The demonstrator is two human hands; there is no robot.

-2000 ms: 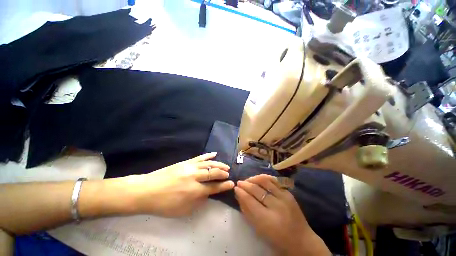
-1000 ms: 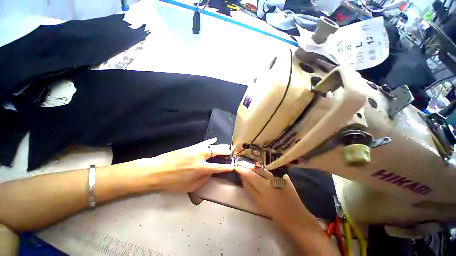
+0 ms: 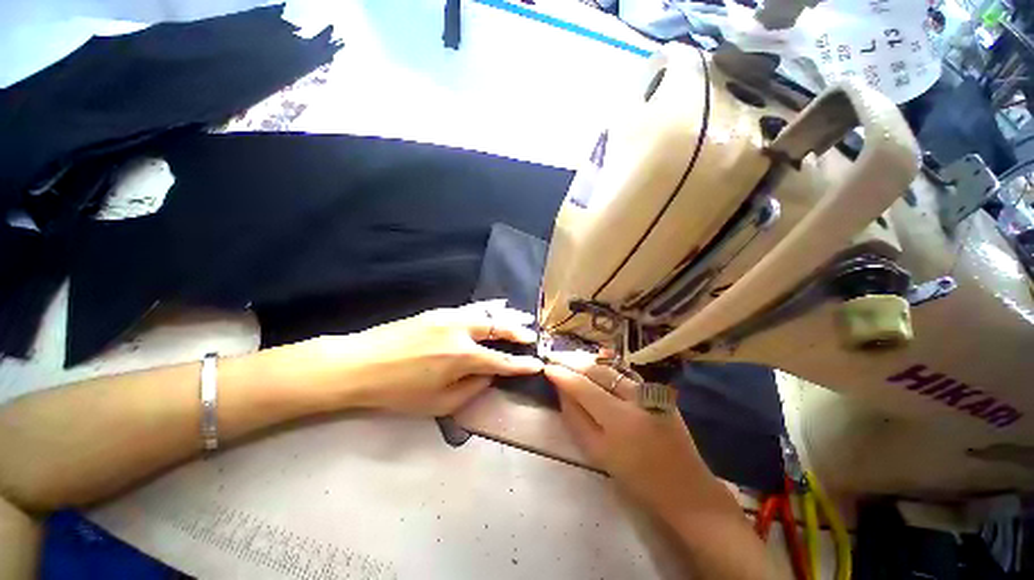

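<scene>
The black garment panel point(image 3: 374, 232) lies flat from the left to under the head of the cream sewing machine point(image 3: 646, 170). A small dark grey pocket piece point(image 3: 508, 265) lies on it beside the needle. The near edge of the work is folded back and shows a pale grey reverse point(image 3: 527, 424). My left hand point(image 3: 437, 360) presses the cloth just left of the presser foot point(image 3: 547, 343), fingers together. My right hand point(image 3: 612, 414) pinches the cloth in front of the foot. The two hands' fingertips nearly touch. The needle tip is not clear.
A stack of black cut pieces point(image 3: 136, 96) lies at the far left. Scissors with red and yellow handles point(image 3: 807, 523) lie right of my right forearm. A paper ticket point(image 3: 879, 57) is behind the machine head. A printed ruler point(image 3: 278, 546) runs along the table's front edge.
Since two seconds ago, the near edge of the work has been folded back, showing its pale reverse. Both hands have moved up closer to the presser foot. The view has shifted slightly.
</scene>
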